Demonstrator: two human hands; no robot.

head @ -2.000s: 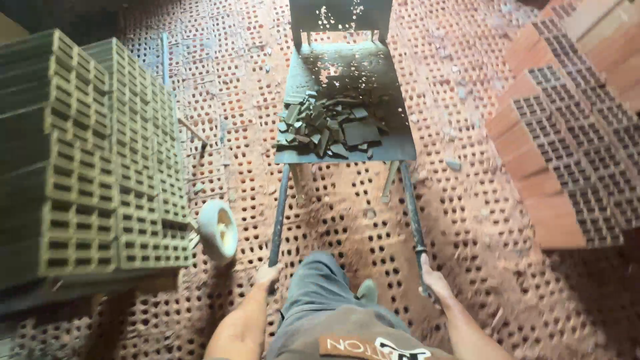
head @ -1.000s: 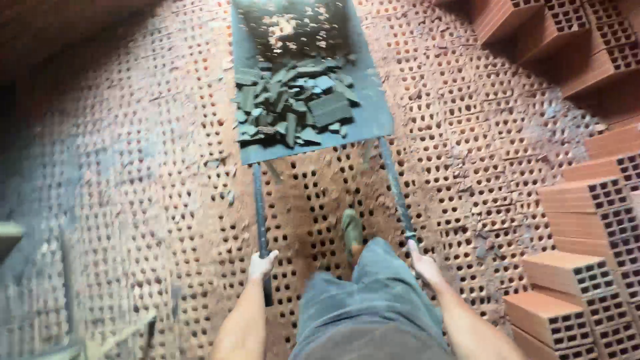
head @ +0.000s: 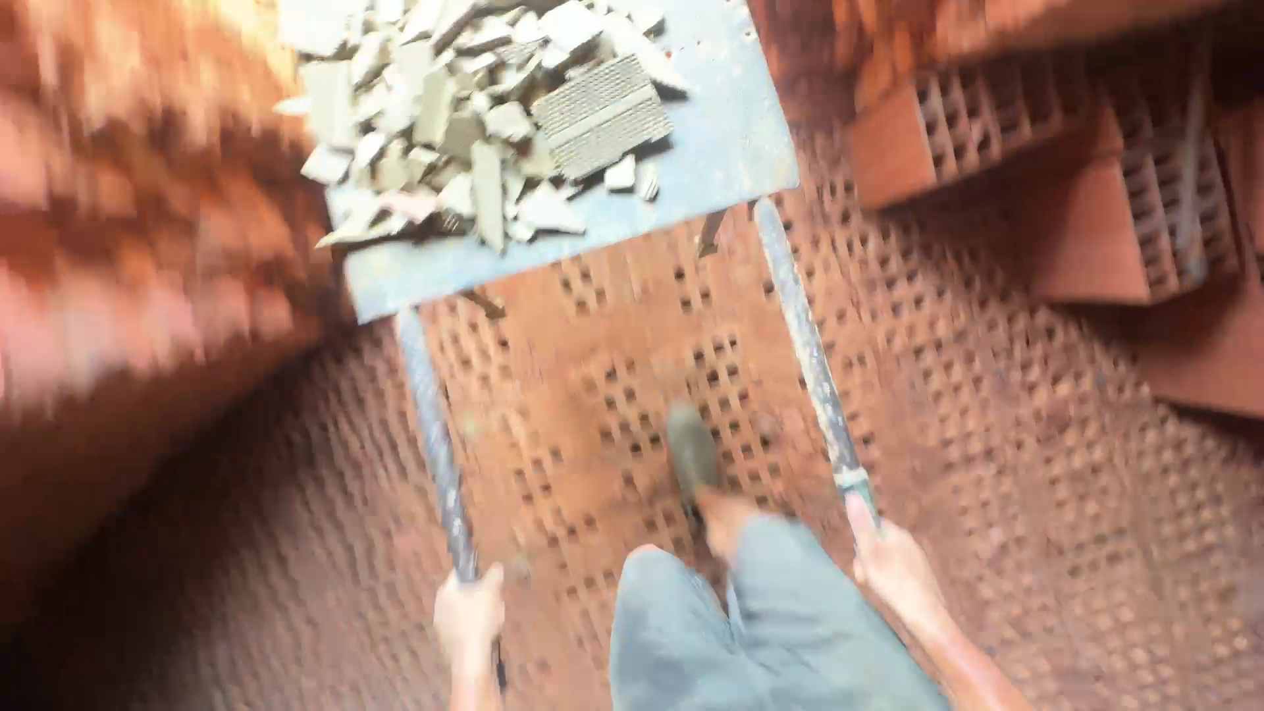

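Note:
My left hand [head: 470, 610] is closed around the left metal handle [head: 434, 439] of a handcart. Around the right handle [head: 805, 336] my right hand [head: 892, 565] is closed, just below a pale band on the bar. Both handles run forward to the cart's flat metal bed [head: 731, 109], which appears tilted in the view. Broken pieces of tile or brick [head: 474, 128] lie heaped on the bed, among them a larger ribbed piece [head: 607, 117]. Two short legs show under the near edge. The cart's wheels are hidden.
Hollow red clay bricks [head: 1076, 237] are stacked at the right, near the cart. A blurred reddish stack or wall [head: 148, 227] stands close on the left. The floor [head: 553, 395] is of perforated bricks, and one shoe [head: 691, 444] shows between the handles.
The cart and I have moved across the floor, past the brick stacks seen earlier; the view has swung strongly. Both hands have stayed on the handles. A reddish mass now fills the left side.

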